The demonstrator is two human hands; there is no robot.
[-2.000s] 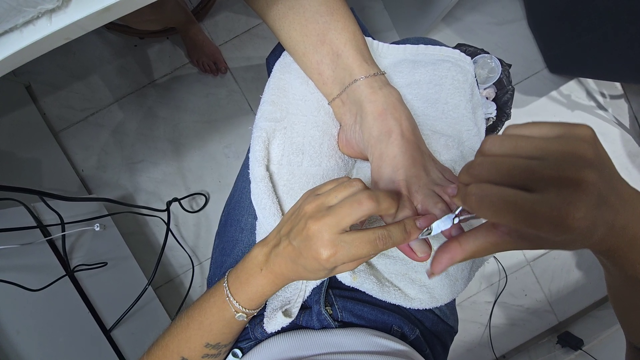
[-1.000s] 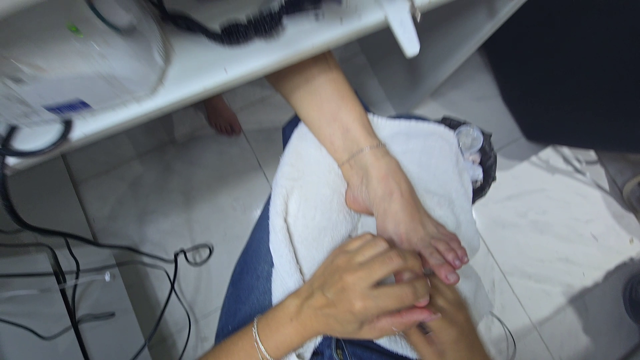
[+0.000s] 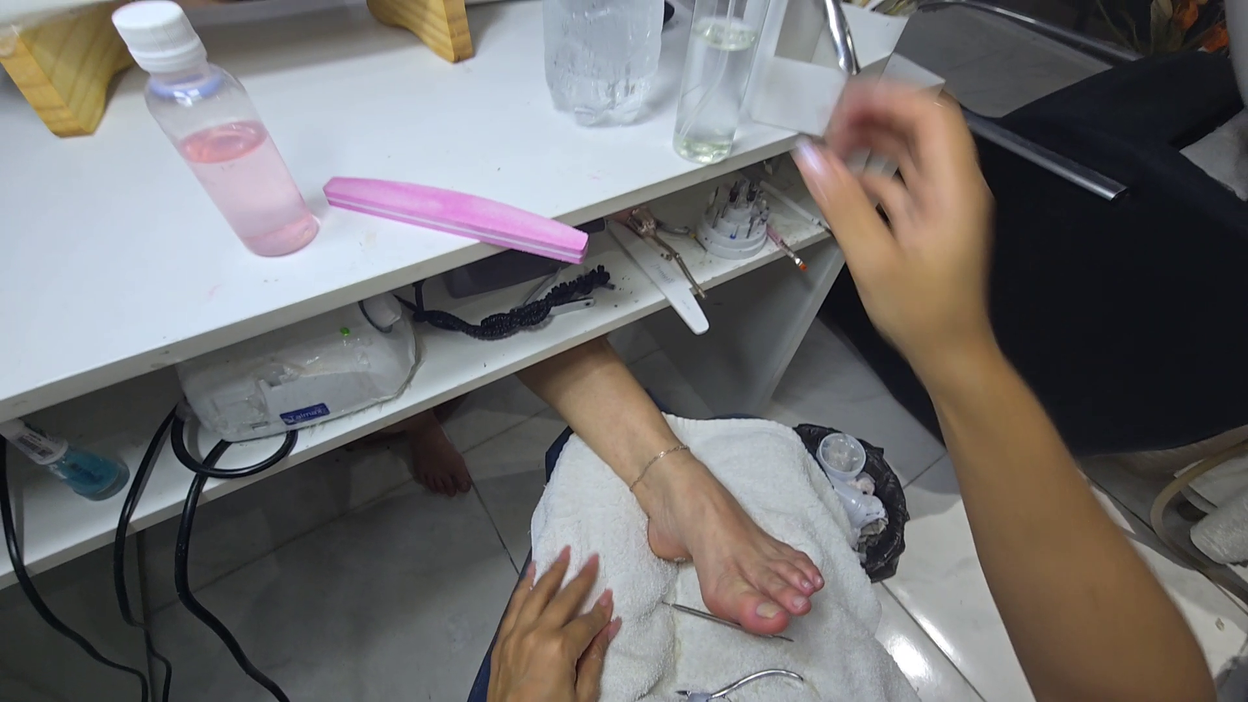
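My left hand (image 3: pixel 554 634) rests with fingers spread on the white towel (image 3: pixel 595 497) over my lap, holding nothing. My right hand (image 3: pixel 902 214) is raised, blurred, at the table's right edge, near a clear pump-tube bottle (image 3: pixel 720 83) and a white box; its fingers are curled, and whether it touches anything is unclear. Another person's bare foot (image 3: pixel 717 536) with an ankle chain lies on the towel. A thin metal tool (image 3: pixel 726 620) lies by the big toe, and metal nippers (image 3: pixel 751 682) lie lower, partly cut off by the frame.
A bottle of pink liquid (image 3: pixel 234 161) and a pink nail buffer (image 3: pixel 453 218) are on the white table, the buffer overhanging its edge. The shelf below holds a white nail file (image 3: pixel 663 278), a bit holder (image 3: pixel 733 224) and a white device (image 3: pixel 302 375) with black cables. A bag-lined bin (image 3: pixel 887 536) stands right.
My hands were together at the toes, with metal nippers in my right hand two seconds ago. Now they are apart, the right one up by the table, and nippers lie on the towel. The view has tilted up.
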